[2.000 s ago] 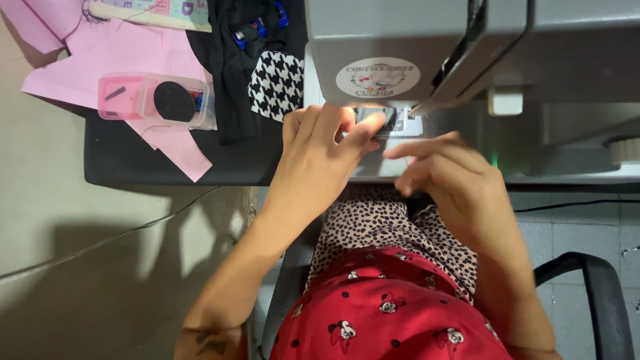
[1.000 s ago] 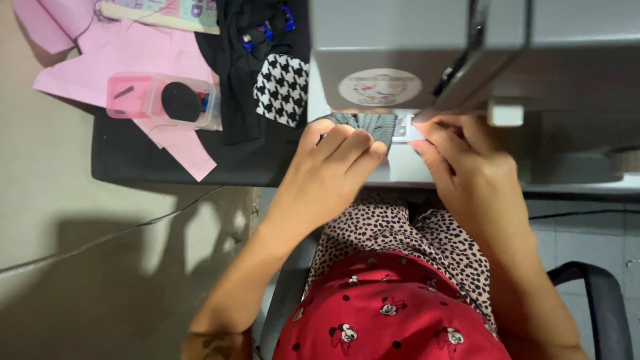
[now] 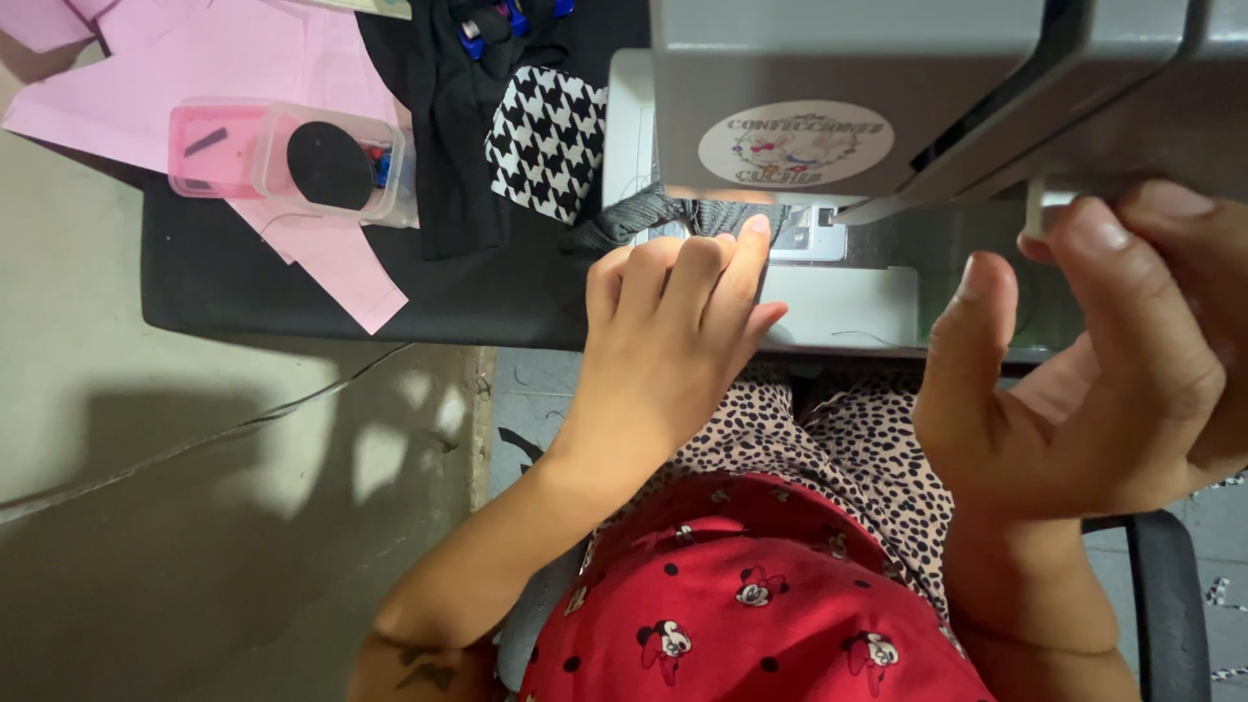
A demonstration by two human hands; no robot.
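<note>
A grey sewing machine (image 3: pixel 848 58) spans the top right, with a round sticker that bears writing on its housing. Dark ribbed fabric (image 3: pixel 643 216) lies bunched on the machine's light bed (image 3: pixel 848 307), partly under the housing. My left hand (image 3: pixel 673 322) rests on this fabric, fingers pressing it down near the needle area; the needle itself is hidden. My right hand (image 3: pixel 1092 361) is raised at the right, nearer the camera, its fingers at the small white lever (image 3: pixel 1045 207) on the machine. Its thumb stands apart from the fingers.
Left of the machine, a houndstooth fabric piece (image 3: pixel 548 144) and black fabric (image 3: pixel 453 136) lie on the black table (image 3: pixel 468 302). Farther left, an open plastic container (image 3: pixel 336 166) sits on pink fabric pieces (image 3: pixel 244 49). A chair armrest (image 3: pixel 1165 604) is at the lower right.
My right hand has moved from beside the needle area to the white lever at the right. My left hand has stayed at the fabric, its fingers now more spread.
</note>
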